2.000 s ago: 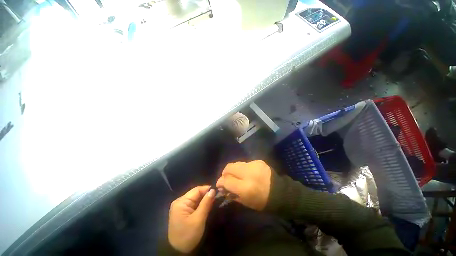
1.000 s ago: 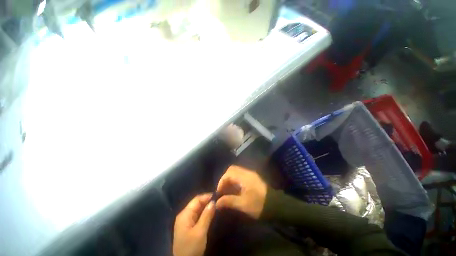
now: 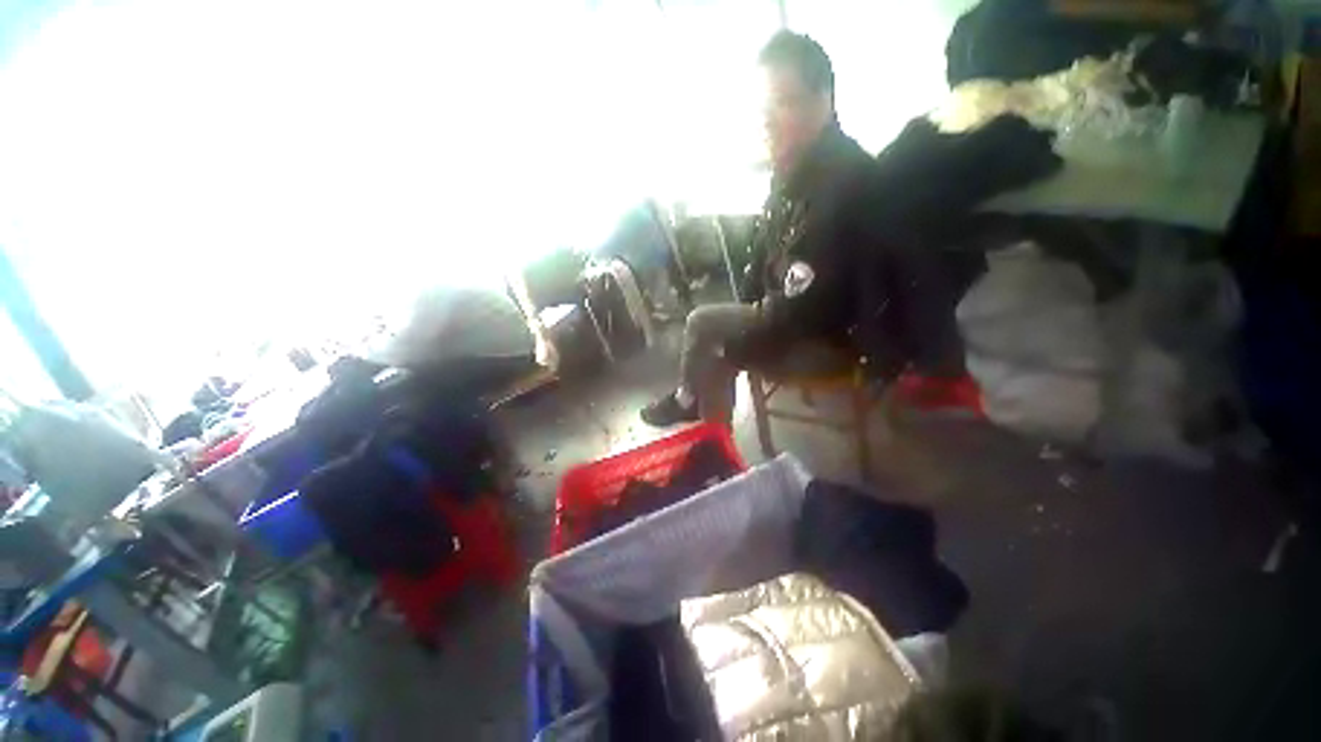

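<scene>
Neither of my hands is in view. A blurred olive patch, perhaps my sleeve, shows at the bottom edge right of centre. The blue plastic basket (image 3: 551, 678) stands at bottom centre, cut off by the frame edge, with a pale grey-white liner (image 3: 688, 551) over its far side. A shiny gold-silver padded garment (image 3: 790, 655) lies in it. Dark fabric (image 3: 881, 563) hangs over its right far corner, and more dark cloth lies inside at the left. The red slatted basket (image 3: 623, 476) stands directly behind it.
A person (image 3: 833, 247) in dark clothes sits on a wooden stool (image 3: 811, 410) beyond the baskets. A table (image 3: 1159, 181) with pale and dark cloth stands back right, white sacks (image 3: 1032, 341) below. A red stool (image 3: 471, 551) and cluttered worktables are left. Window glare fills the upper left.
The view has swung right and up, away from the white machine table. Both hands, earlier together at a small dark piece, have left the picture; the baskets now appear at bottom centre.
</scene>
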